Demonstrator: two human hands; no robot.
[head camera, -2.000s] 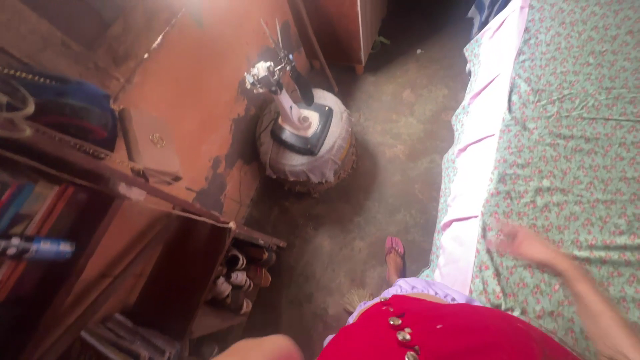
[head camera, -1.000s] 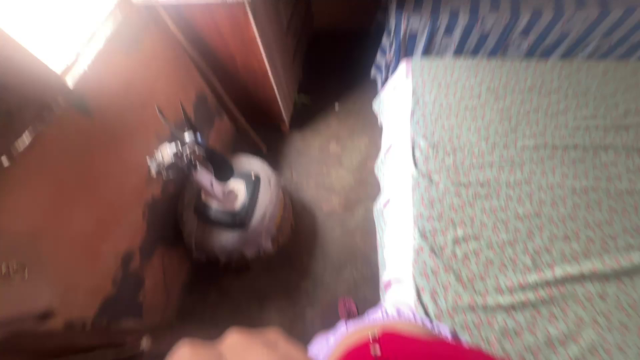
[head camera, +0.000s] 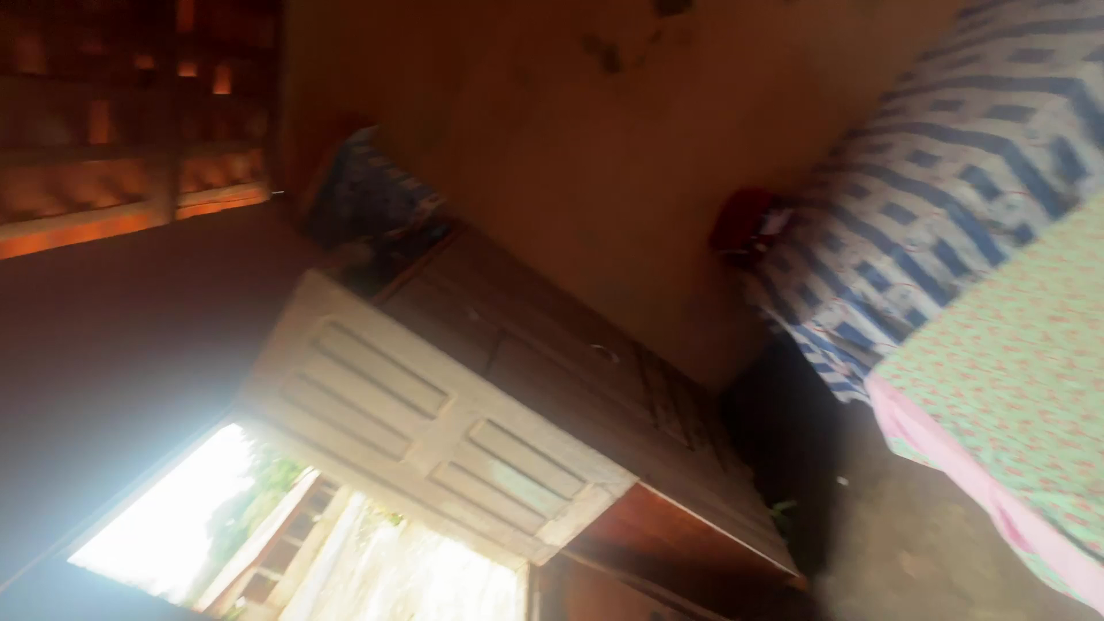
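Neither of my hands shows in the head view now, so what they hold or touch is hidden. At the right lies a bed with a green floral sheet (head camera: 1018, 371) and a pink border (head camera: 992, 496). Behind it hangs or lies a blue and white patterned cloth (head camera: 940, 190). A wooden cabinet (head camera: 552, 345) stands in the middle, beside a pale panelled door or shutter (head camera: 431, 414). The picture is tilted and partly blurred.
Bright daylight comes through an opening (head camera: 345, 535) at the lower left. A dark red object (head camera: 743, 226) is near the wall by the patterned cloth. Bare floor (head camera: 914, 543) shows beside the bed. A patterned blue item (head camera: 371, 194) rests at the cabinet's far end.
The view has swung up and tilted strongly. My hands, seen in earlier frames, have left the picture, as has the fan-like object on the round, cloth-covered stand.
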